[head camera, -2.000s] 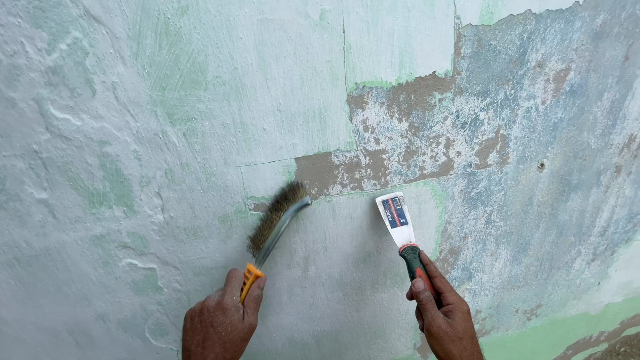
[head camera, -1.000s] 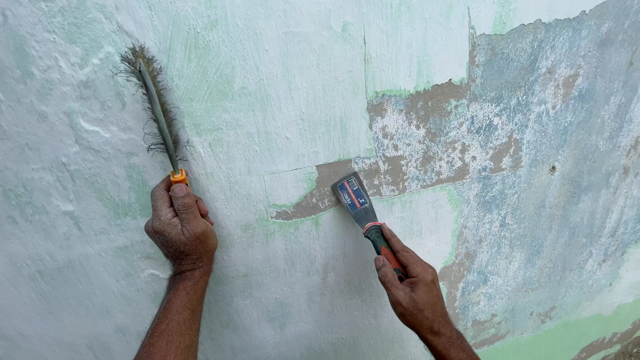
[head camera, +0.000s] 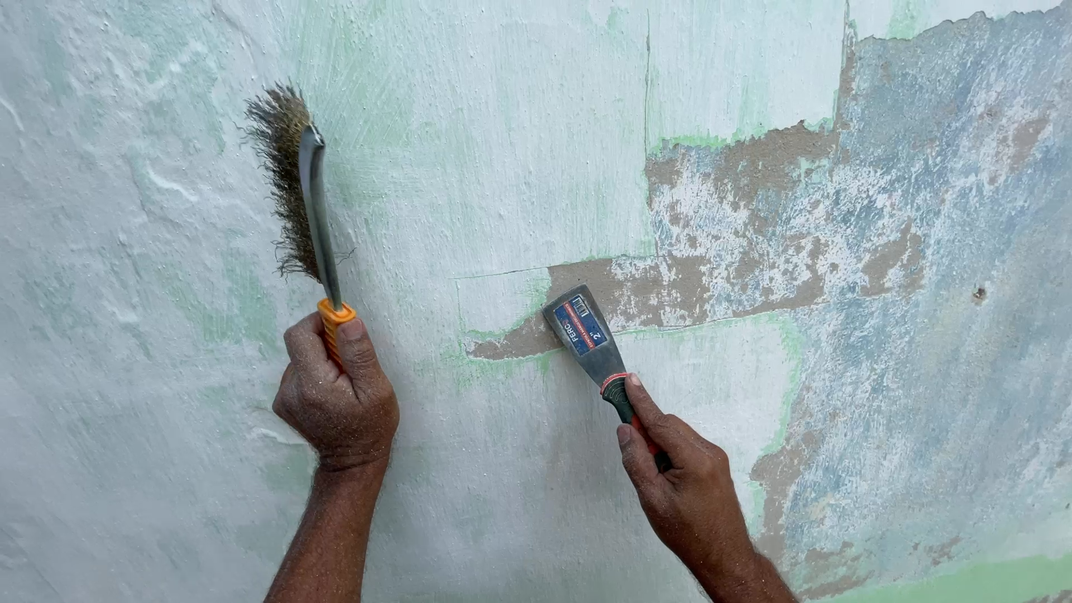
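My left hand (head camera: 343, 389) grips the orange handle of a wire brush (head camera: 314, 197), held upright at the left with its worn, splayed bristles facing left. Whether the bristles touch the wall is not clear. In my right hand (head camera: 682, 481) is a putty knife (head camera: 586, 331) with a labelled metal blade and a dark green and red handle. Its blade tip lies over the left part of a bare grey-brown strip (head camera: 662, 289) in the painted wall (head camera: 502, 184), tilted up and to the left.
Blue-grey, patchy old paint (head camera: 938, 251) covers the wall at the right, bordered by ragged edges of the pale green-white coat. A small hole (head camera: 979, 294) shows there. Thin cracks run above the strip. A brighter green band (head camera: 971, 582) crosses the lower right corner.
Two seconds ago the brush was beside the bare strip's left end; it moved up and left, away from it. The putty knife's blade has moved left onto the strip. Both hands kept their tools.
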